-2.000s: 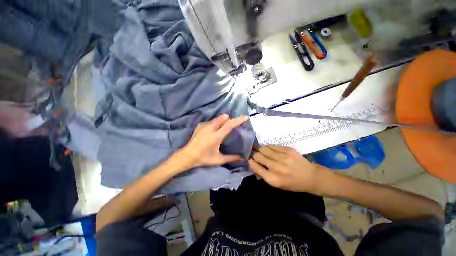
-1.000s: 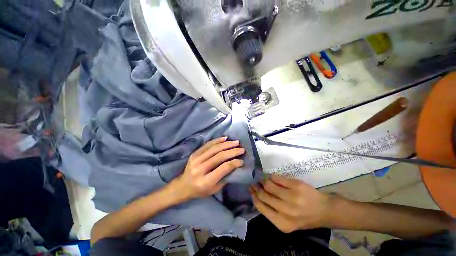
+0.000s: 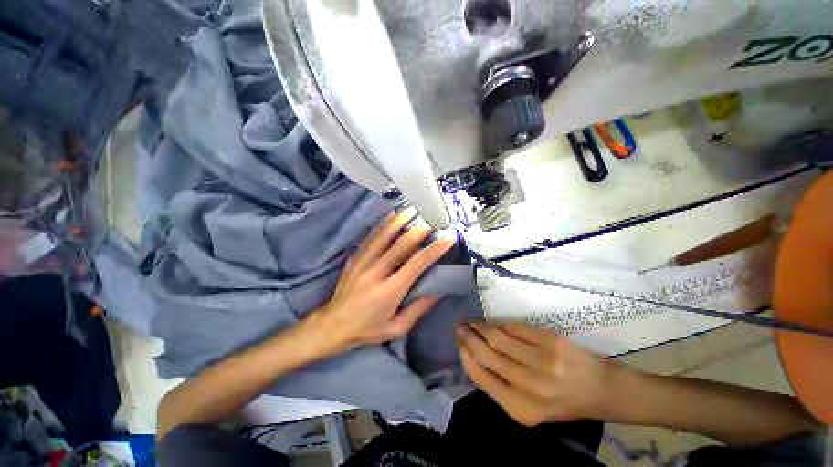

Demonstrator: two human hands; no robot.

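Observation:
The grey-blue garment piece (image 3: 265,233) lies bunched on the table, its edge running to the lit needle area of the sewing machine (image 3: 365,100). My left hand (image 3: 374,287) lies on the cloth with fingers spread, fingertips close to the presser foot. My right hand (image 3: 516,369) pinches the cloth edge with thumb and fingers, nearer my body. The narrow grey binding tape (image 3: 621,296) runs from the needle area right to the orange reel (image 3: 808,296). The needle itself is hidden by glare and the machine head.
An awl (image 3: 726,243) lies on the table at right. Black snips (image 3: 587,155) and orange-blue snips (image 3: 616,139) lie behind the foot. A yellow item (image 3: 721,107) is at upper right. More grey cloth is heaped at far left. Ruler markings line the table's front.
My left hand has moved up toward the needle, fingers now spread. My right hand keeps its pinch on the edge. The view has shifted and more of the machine head shows than at first.

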